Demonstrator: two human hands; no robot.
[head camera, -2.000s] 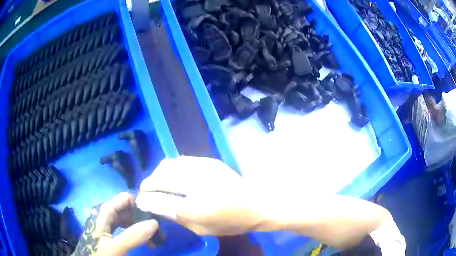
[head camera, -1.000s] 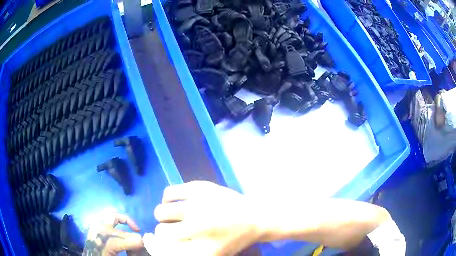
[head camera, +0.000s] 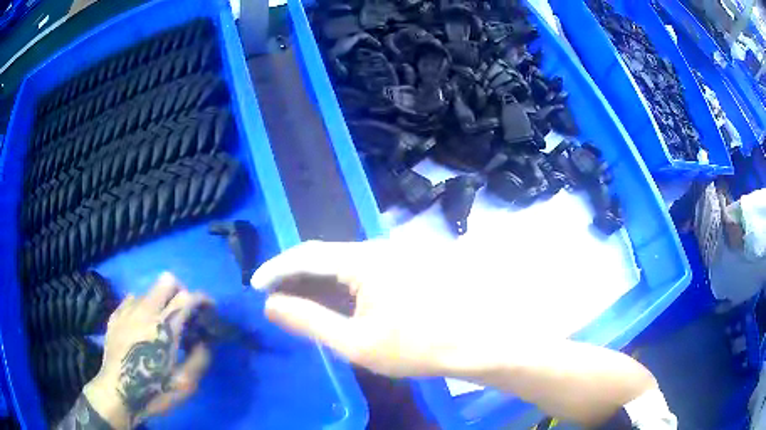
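My left hand (head camera: 151, 357), tattooed and blurred, is low over the left bin (head camera: 267, 189). Its fingers are around a black moulded part (head camera: 206, 326). Another black moulded part (head camera: 243, 248) lies alone on the blue floor, right of the nested rows (head camera: 126, 201). My right hand (head camera: 336, 311) is over the near right side of the left bin, overexposed. Its thumb and fingers are apart, and no part shows between them. The unsorted parts (head camera: 458, 92) lie jumbled at the back of the right bin (head camera: 588, 92).
A bright white liner (head camera: 512, 260) shows in front of the loose pile. A brown strip (head camera: 311, 168) and a grey post (head camera: 254, 25) stand between the bins. A neighbouring bin (head camera: 707, 138) with dark parts is at the far right. A person's hand (head camera: 756, 222) shows at the right edge.
My left hand has moved up and closed around a part. My right hand has opened and risen slightly, away from the left. One of two separate parts is now at my left hand. The view has shifted slightly.
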